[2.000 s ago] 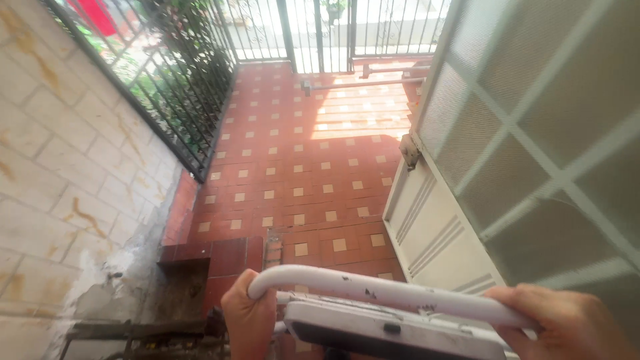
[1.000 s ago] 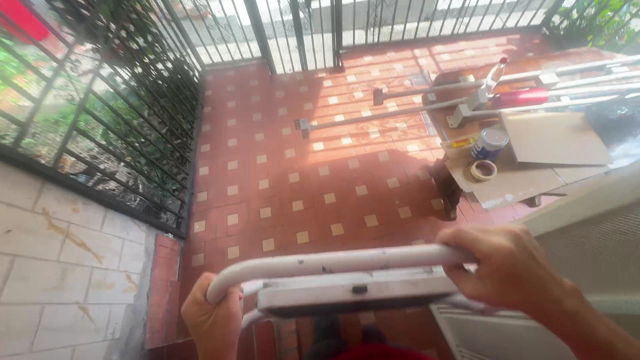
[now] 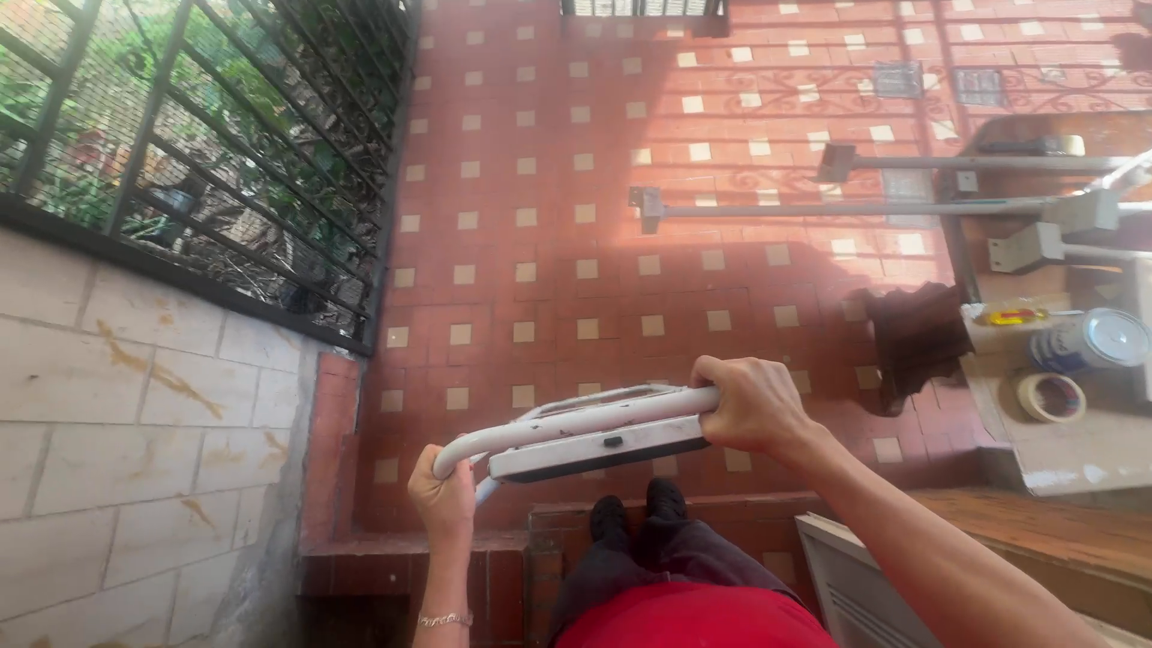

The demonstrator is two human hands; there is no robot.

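A white tubular metal frame point(image 3: 576, 419), its paint chipped, is held up in front of my body above the tiled floor. It looks like a folded step ladder, with a flat white panel point(image 3: 598, 450) edged in black under the top tube. My left hand point(image 3: 443, 486) is closed round the bent left end of the tube. Near the tube's right end, my right hand point(image 3: 751, 405) grips it from above. The lower part of the frame is mostly hidden from this angle.
A table point(image 3: 999, 432) at right bears metal bars point(image 3: 810, 210), a paint can point(image 3: 1089, 340), a masking tape roll point(image 3: 1051, 397) and a yellow-handled screwdriver point(image 3: 1015, 317). A tiled wall and metal fence point(image 3: 189, 243) run along the left. A step edge point(image 3: 414, 544) lies near my feet.
The view has turned steeply down, and my feet now show. Both hands have kept hold of the white frame. The table at right was out of sight or mostly hidden two seconds ago.
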